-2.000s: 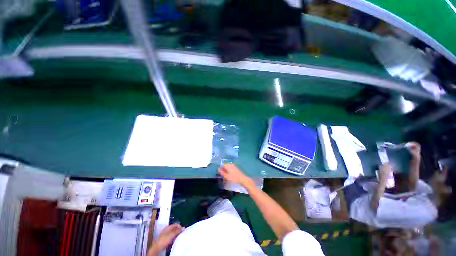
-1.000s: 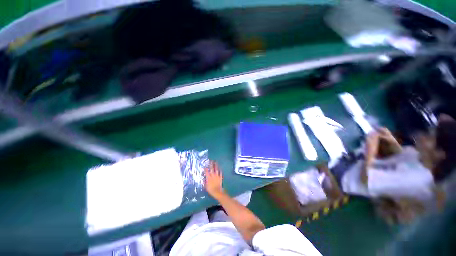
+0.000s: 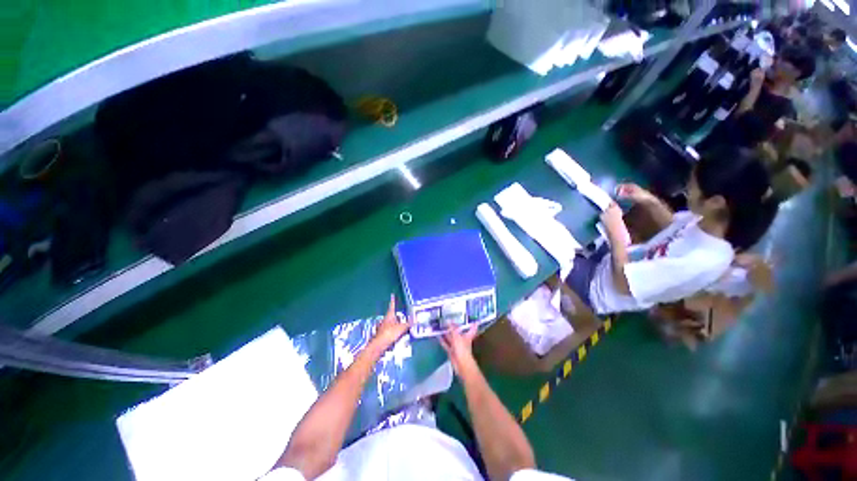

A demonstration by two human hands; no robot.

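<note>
The digital scale (image 3: 446, 268), with a blue flat top and pale front panel, sits on the green bench. My left hand (image 3: 388, 329) is at its front left corner, one finger along its left side. My right hand (image 3: 459, 343) has its fingertips at the lower front edge, by the keypad. Both hands look bare; their undersides are hidden. The stack of shrink bags (image 3: 225, 409), a whitish rectangle, lies to the left, its shiny clear ends (image 3: 352, 343) pointing towards the scale.
White folded strips (image 3: 536, 221) lie right of the scale. A person (image 3: 658, 244) in a white shirt handles another strip further right. An open brown carton (image 3: 503, 348) with white contents is below the bench edge. Dark cloth (image 3: 225, 141) lies on the shelf (image 3: 413, 160) above.
The view has turned right. My right hand has moved from the shrink bags' clear ends to the scale's front. My left hand, earlier low by the machine and then out of view, is now at the scale.
</note>
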